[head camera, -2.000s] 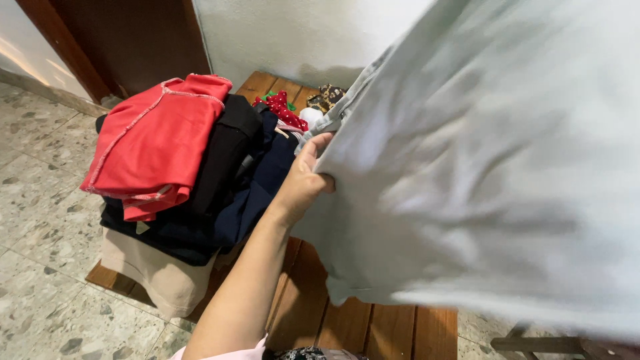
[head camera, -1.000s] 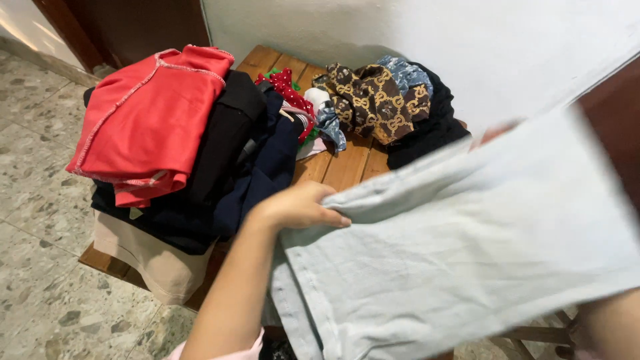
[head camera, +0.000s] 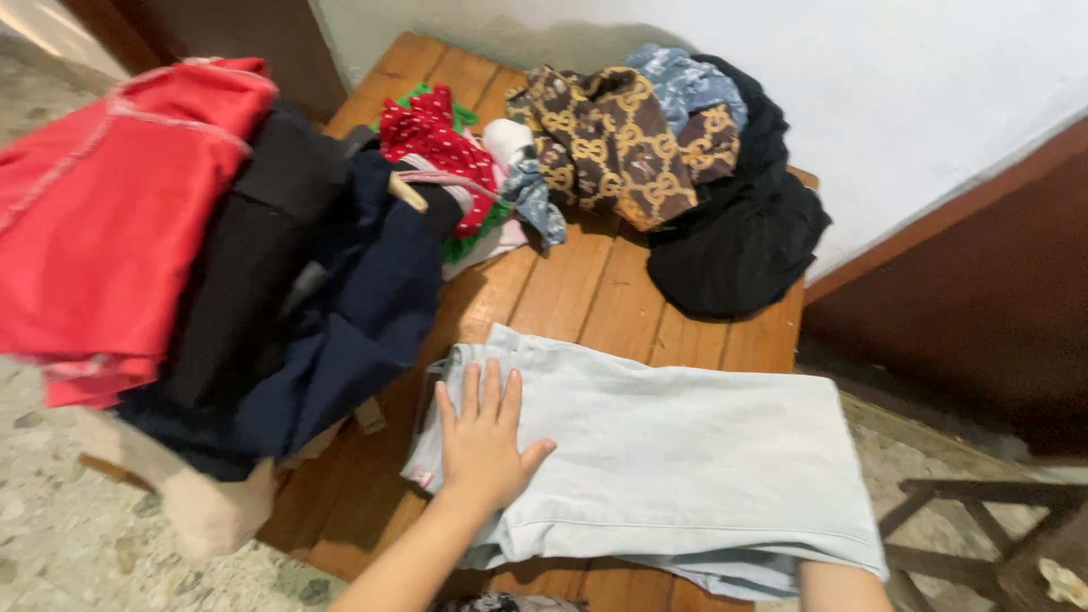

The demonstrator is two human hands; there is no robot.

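Observation:
A pale blue folded garment (head camera: 680,450) lies across the slatted wooden table (head camera: 561,289). My left hand (head camera: 484,433) rests palm down on its left end, fingers spread and thumb out to the right. My right forearm comes in at the lower right and goes under the near edge of the cloth; the right hand itself is hidden beneath it. Left of my left hand stands a tall pile of clothes with a red garment (head camera: 119,212) on top, and black (head camera: 255,238) and dark navy (head camera: 365,289) cloth beside and under it.
Behind lie a red dotted cloth (head camera: 433,144), a brown patterned cloth (head camera: 612,144) and black garments (head camera: 739,246), near the white wall. A beige cloth (head camera: 212,510) hangs off the table's left side. Dark wooden bars (head camera: 977,518) stand at the lower right.
The pale blue garment, held up in the air before, now lies folded on the table. My left hand has let go of its edge and lies flat on it.

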